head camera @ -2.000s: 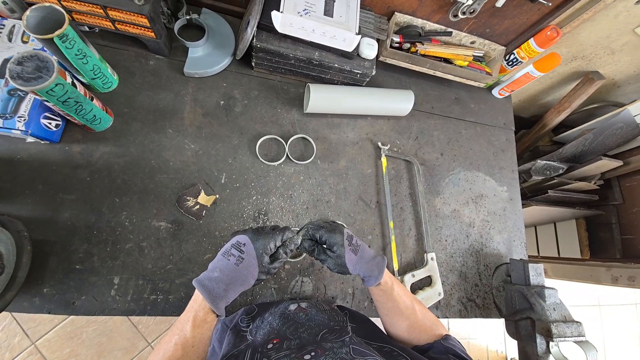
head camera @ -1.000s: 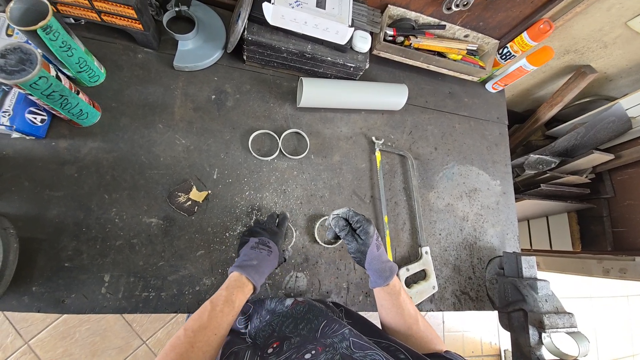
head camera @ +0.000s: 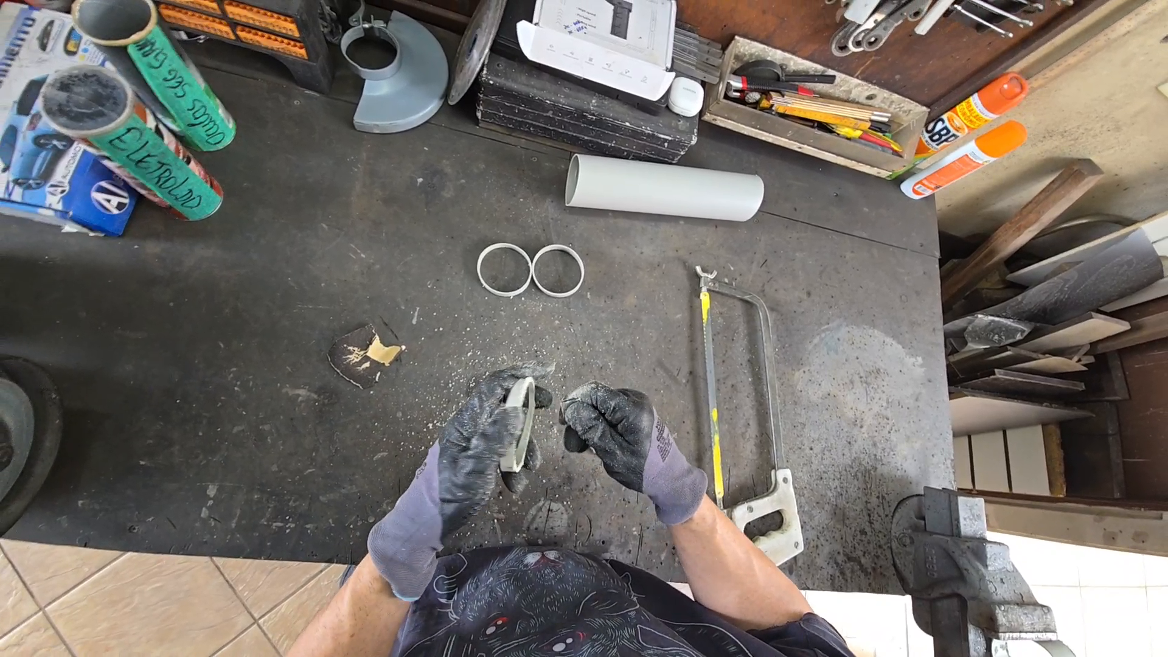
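Observation:
A thin pale plastic pipe ring [head camera: 518, 424] is upright in my gloved left hand [head camera: 484, 438], fingers around it. Just right of it my gloved right hand [head camera: 610, 427] is raised with curled fingers; whether something small is in them I cannot tell. Two similar rings, a left one [head camera: 504, 269] and a right one [head camera: 558, 270], lie flat and touching beyond my hands. Farther back lies a pale plastic pipe [head camera: 664, 188]. A hacksaw [head camera: 774, 383] rests right of my right hand. A worn piece of sandpaper [head camera: 363, 354] lies to the left.
Pale crumbs dot the dark workbench [head camera: 228, 411]. Labelled tubes [head camera: 155, 164], a grinder guard [head camera: 401, 78], a stack of black slabs [head camera: 584, 114] and a wooden tool tray [head camera: 803, 137] line the back. Spray cans [head camera: 967, 160] stand right; a bench vise [head camera: 976, 575] is at the front right corner.
One second ago my hands were apart at the bench, each at a ring. Now my left hand holds a ring upright and my right hand is closer to it, with no ring visible in it.

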